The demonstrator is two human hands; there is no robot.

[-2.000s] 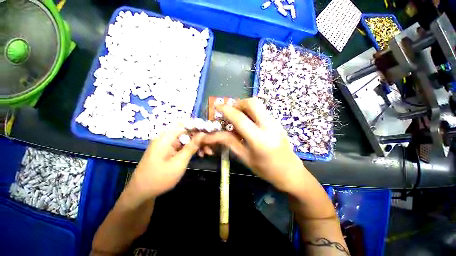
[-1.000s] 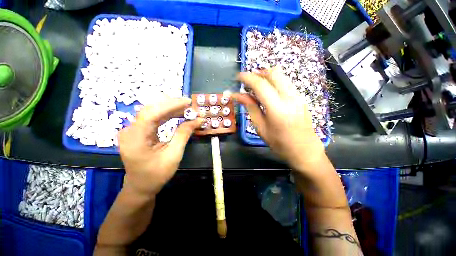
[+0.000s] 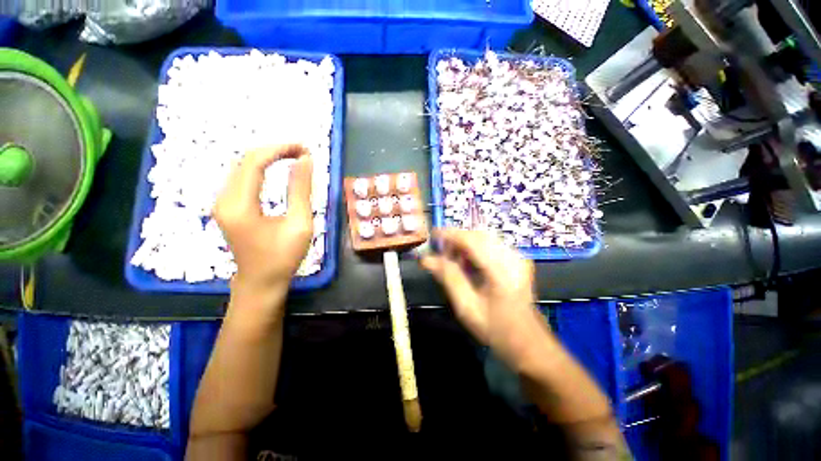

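The red-brown square block [image 3: 352, 214] lies on the bench between two trays, with white round tops in its 3×3 holes. Its pale yellow wooden handle [image 3: 399, 329] points toward me past the bench edge. My left hand [image 3: 263, 221] is over the left blue tray of white housings [image 3: 239, 99], fingers curled; white pieces show between thumb and finger, and I cannot tell whether it holds any. My right hand [image 3: 486, 279] is just right of the block's lower corner, blurred, with something small and dark at the fingertips that I cannot make out.
The right blue tray of leaded inserts [image 3: 513, 135] bristles with wires. The metal bench press [image 3: 684, 135] stands at right and a green fan [image 3: 85, 171] at far left. A blue bin [image 3: 383, 34] and clear bags [image 3: 144, 20] are at the back. Blue bins [image 3: 184, 369] sit below the bench edge.
My left hand has left the block and moved up-left over the left tray. My right hand has come down from the right tray's edge to beside the block's lower right corner.
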